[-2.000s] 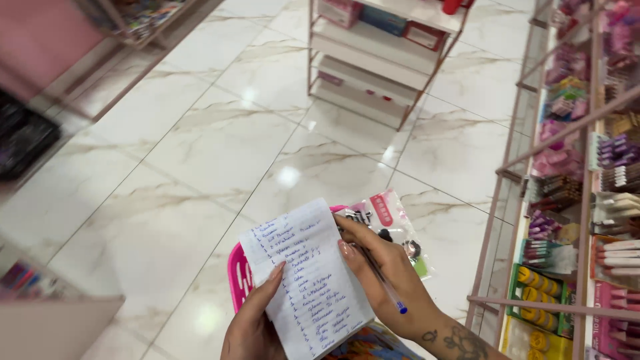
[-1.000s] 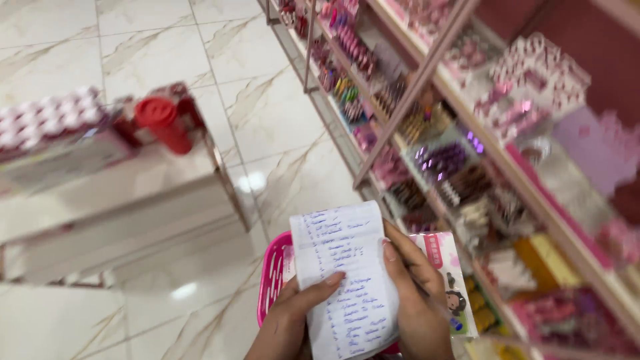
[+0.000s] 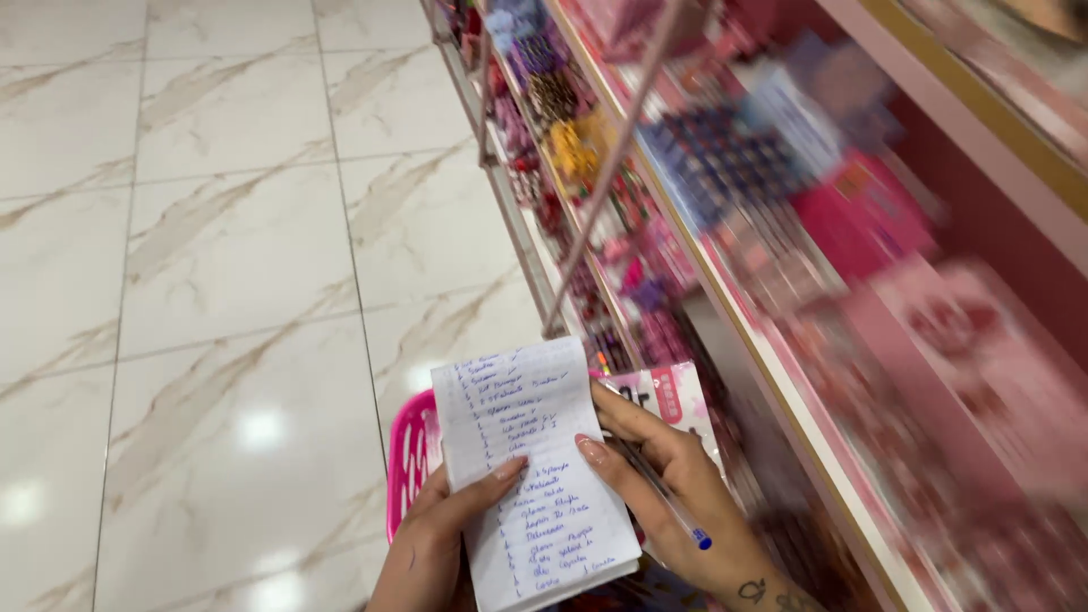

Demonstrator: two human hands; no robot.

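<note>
A small paper notepad (image 3: pixel 535 484) with a handwritten list in blue ink lies between my hands, low in the view. My left hand (image 3: pixel 442 518) grips its left side, the thumb flat on the page. On the right edge, my right hand (image 3: pixel 680 493) pinches the pad and also holds a clear ballpoint pen (image 3: pixel 663 493) with a blue end, slanting down to the right. Behind the pad shows part of a pink plastic basket (image 3: pixel 408 459). A packaged item (image 3: pixel 680 395) with a white and pink wrapper sticks out beyond my right fingers.
Shelving (image 3: pixel 722 314) with a pink and white edge runs along the right side, filled with small packaged goods, partly blurred. A slanted metal bar (image 3: pixel 616 161) crosses in front of the lower shelves. White marble-look floor tiles (image 3: pixel 229 212) extend on the left.
The view has swung right and along the shelves; the stand with the red cup seen a second ago is out of view. Both hands still hold the notepad.
</note>
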